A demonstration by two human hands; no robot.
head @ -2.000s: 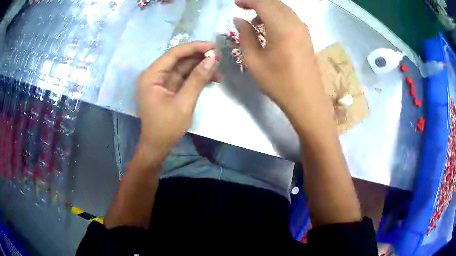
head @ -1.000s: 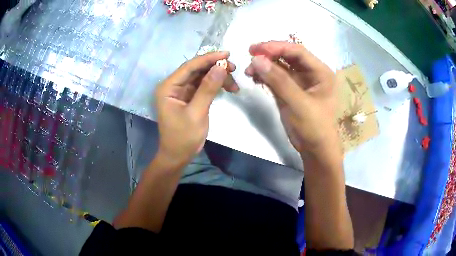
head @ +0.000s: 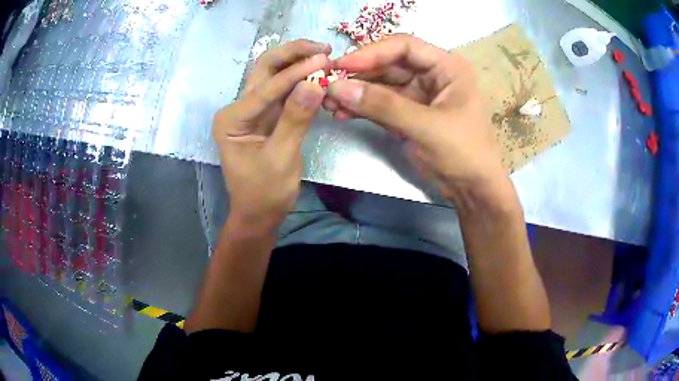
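Observation:
My left hand point(head: 264, 138) is bare and pinches a pale small part point(head: 317, 76) between thumb and fingertips. My right hand point(head: 435, 111) is bare and pinches a red-and-white small part point(head: 339, 75) between thumb and index finger. The two parts meet between my fingertips, above the metal table point(head: 357, 160). Whether they are joined cannot be told. A small working pile point(head: 372, 24) of red-and-white parts lies just beyond my hands.
A brown cardboard pad point(head: 547, 138) with dark stains and a whitish lump point(head: 530, 108) lies right of my right hand. Beyond are a white bottle point(head: 587, 45) and a row of red pieces point(head: 635, 93). Clear blister trays point(head: 71, 111) overhang the left edge. A blue bin point(head: 666, 186) stands at right.
My right hand has moved left from beside the pile with a red-and-white part and now meets my left hand. My left hand keeps its pinch on the pale part. The view has shifted.

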